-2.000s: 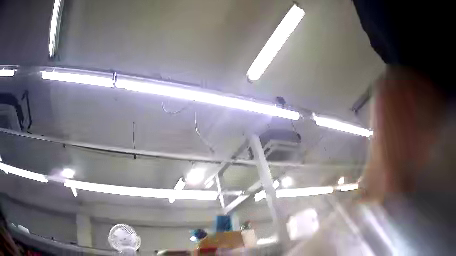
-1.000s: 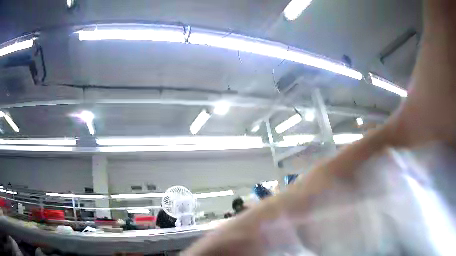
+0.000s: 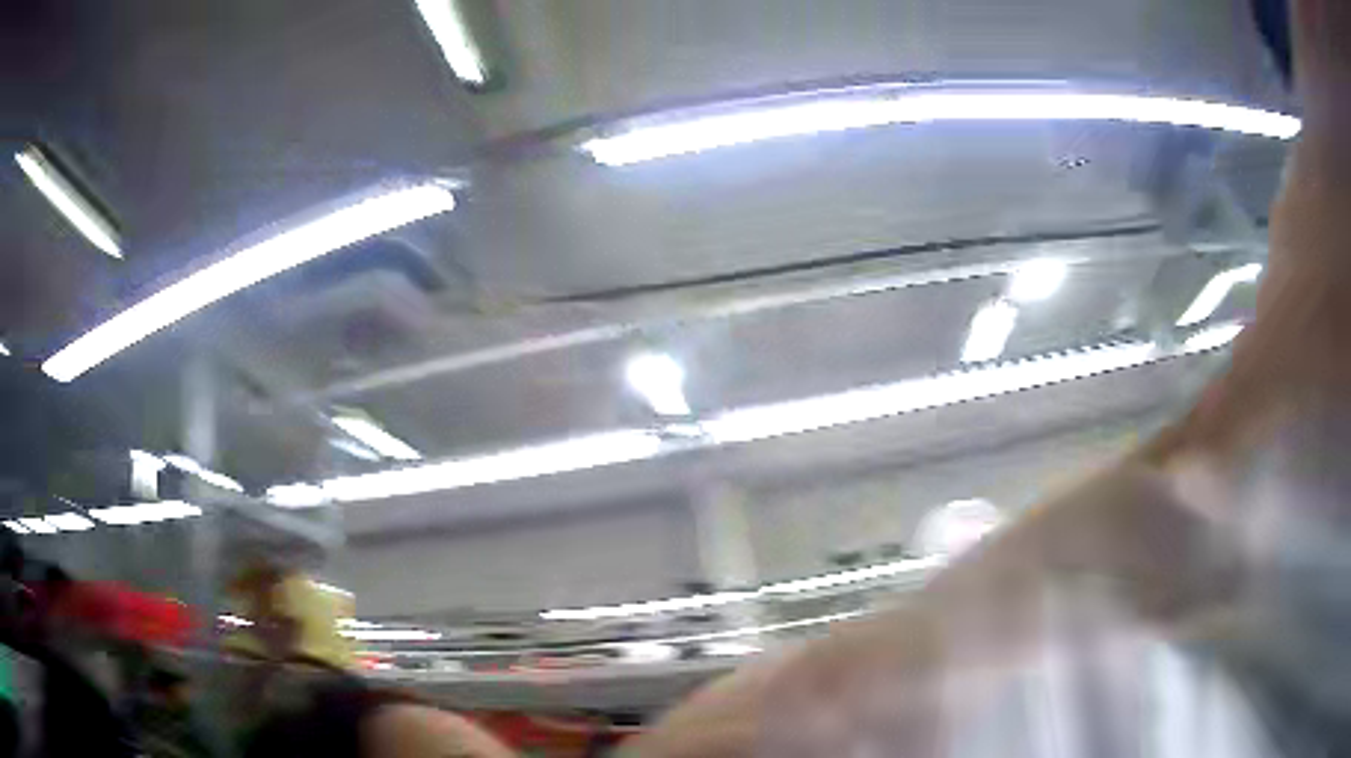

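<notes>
A large blurred hand, which looks like my right hand, is very close to the lens. It runs from the upper right edge down towards the bottom middle. Its fingers cannot be made out. A pale, shiny, blurred thing shows below it at the bottom right; I cannot tell what it is or whether the hand holds it. A skin-coloured patch is cut off by the bottom edge, left of the middle, beside a dark shape. I cannot tell whether it is my left hand. No work piece can be made out.
Bright ceiling tube lights cross the view. A white round fan is partly hidden behind the hand. Blurred red things and a yellowish block are at the lower left. A pale column stands in the background.
The view has swung left, so the lights and fan sit further right. The hand still covers the right side. The skin-coloured patch and yellowish block have come into view at the lower left.
</notes>
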